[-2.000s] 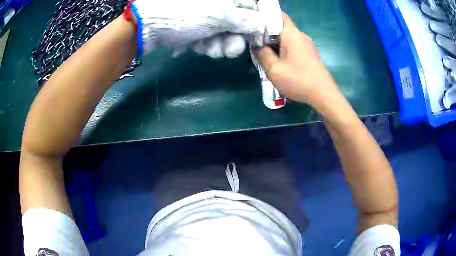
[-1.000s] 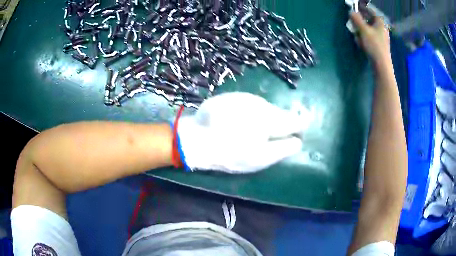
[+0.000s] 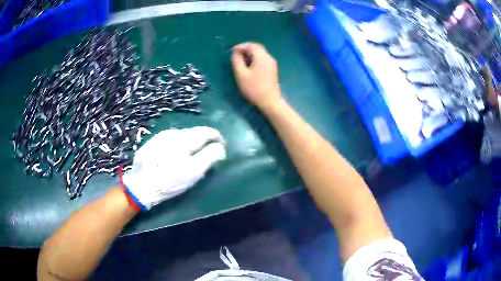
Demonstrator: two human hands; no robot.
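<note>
A large loose heap of small dark fittings with shiny silver lies on the green bench at the left. My left hand, in a white knitted glove with a red-and-blue cuff, is at the heap's lower right edge, palm down; whether it holds anything is hidden. My bare right hand is over the bench right of the heap, fingers curled; no part shows in it, and the inside of the fingers is hidden. White and silver components fill the blue crate at the right.
The blue crate stands along the bench's right side, with a white liner under its components. Another blue tote at the upper left holds dark fittings. A pale rail runs behind the bench. The bench's front edge is nearest me.
The view has swung, showing more of the right crate and the upper-left tote. My right hand has come back from the far right, and the white item it held is out of sight.
</note>
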